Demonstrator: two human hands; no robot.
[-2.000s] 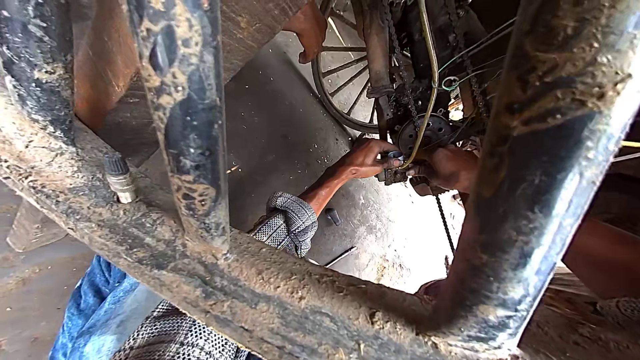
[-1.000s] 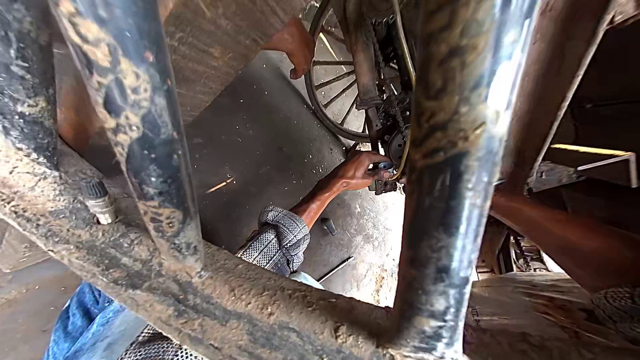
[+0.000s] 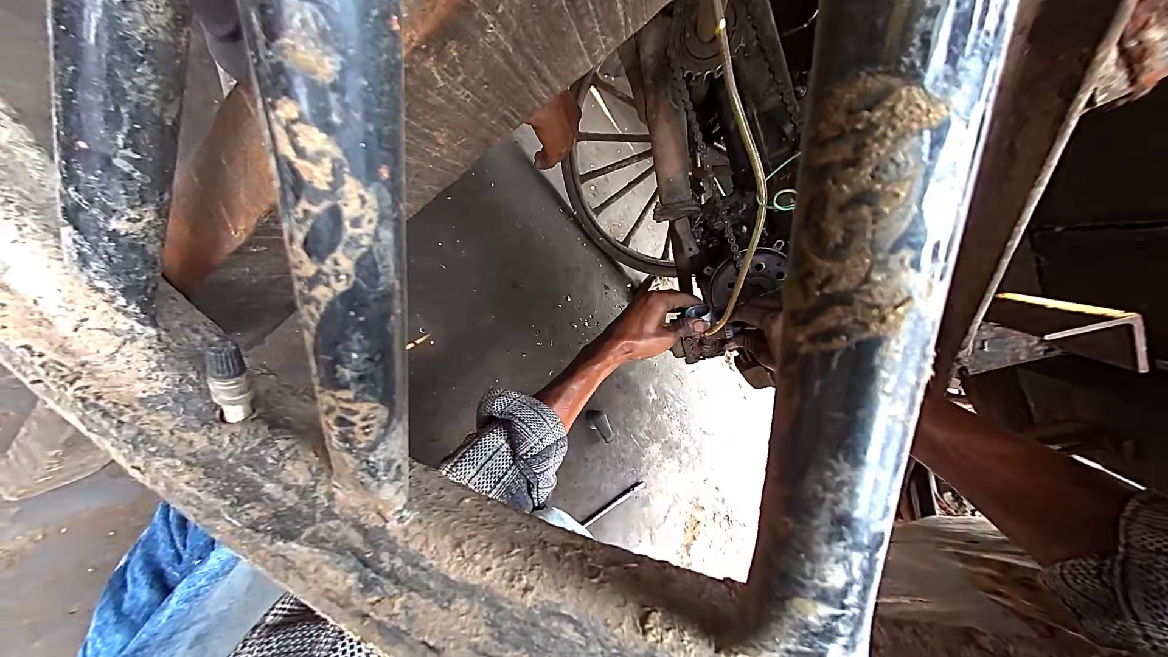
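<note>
Through the gap between two muddy wheel spokes, my left hand [image 3: 655,324] pinches a small bluish-gray round part [image 3: 698,313] between thumb and fingers. It is held against a dark metal fitting [image 3: 703,347] at the lower end of a yellowish hose [image 3: 750,164]. On the other side of that fitting is my right hand [image 3: 762,333], in shadow and partly hidden by the thick spoke [image 3: 858,274]; what its fingers hold cannot be made out. A perforated metal disc [image 3: 753,269] and a chain [image 3: 698,137] are just above the hands.
A dirt-caked rim [image 3: 511,557] with a capped valve stem [image 3: 228,381] crosses the foreground. Behind are a spoked wheel [image 3: 620,182] and a brown panel [image 3: 493,82]. A dark socket-like piece [image 3: 599,425] and a thin rod [image 3: 616,503] lie on the floor. A bent metal bar [image 3: 1095,319] is at right.
The view has shifted a little. My right hand, hidden behind the spoke one second ago, shows partly again. My left hand stays at the fitting.
</note>
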